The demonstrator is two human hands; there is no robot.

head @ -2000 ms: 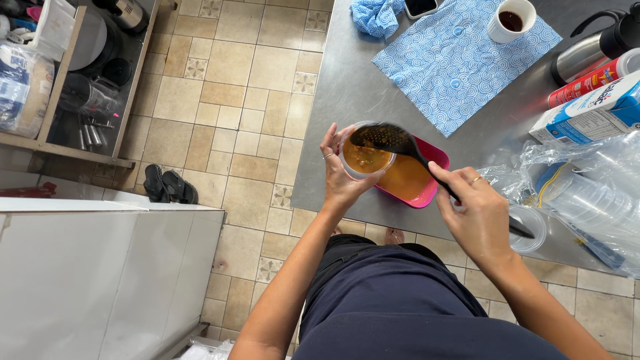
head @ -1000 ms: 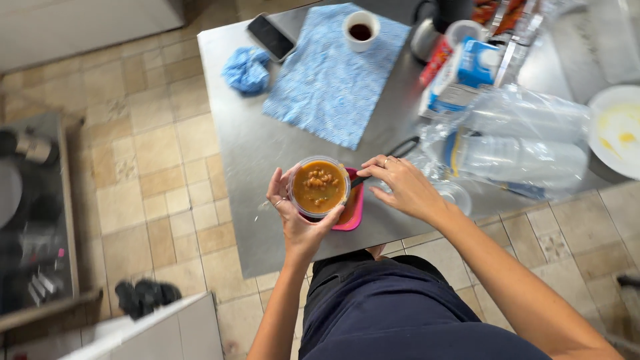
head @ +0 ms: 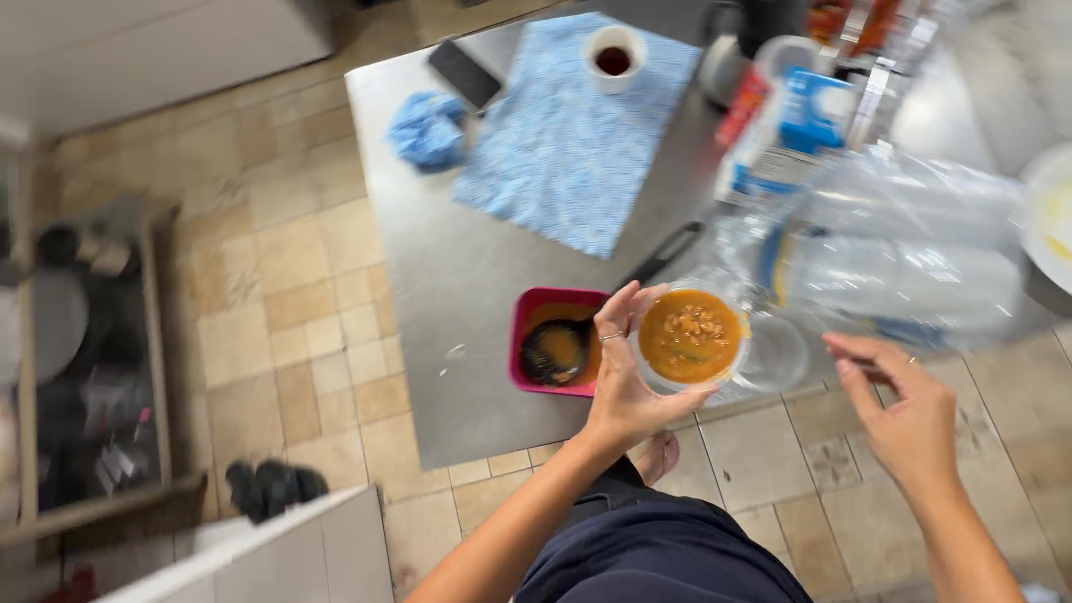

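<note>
My left hand (head: 632, 377) grips a round clear plastic cup (head: 692, 337) of orange-brown bean soup, held up over the table's front edge. To its left stands a pink rectangular container (head: 517, 339) with more of the soup. A black ladle (head: 662, 255) rests in it, its bowl inside and its handle pointing to the back right. My right hand (head: 900, 402) hovers right of the cup with nothing in it, fingers apart. Between the hands, near the table edge, lies a clear round plastic piece (head: 775, 352), a lid or another cup.
Behind are a blue patterned cloth (head: 569, 142), a white cup of dark liquid (head: 614, 59), a crumpled blue cloth (head: 427, 130) and a phone (head: 465, 74). At right lie a blue-and-white carton (head: 787, 134), bagged clear plastic cups (head: 896, 268) and a white plate (head: 1055, 222).
My right hand has let go of the ladle, which now rests in the pink container, and moved right. My left hand has carried the filled cup from over the container to its right.
</note>
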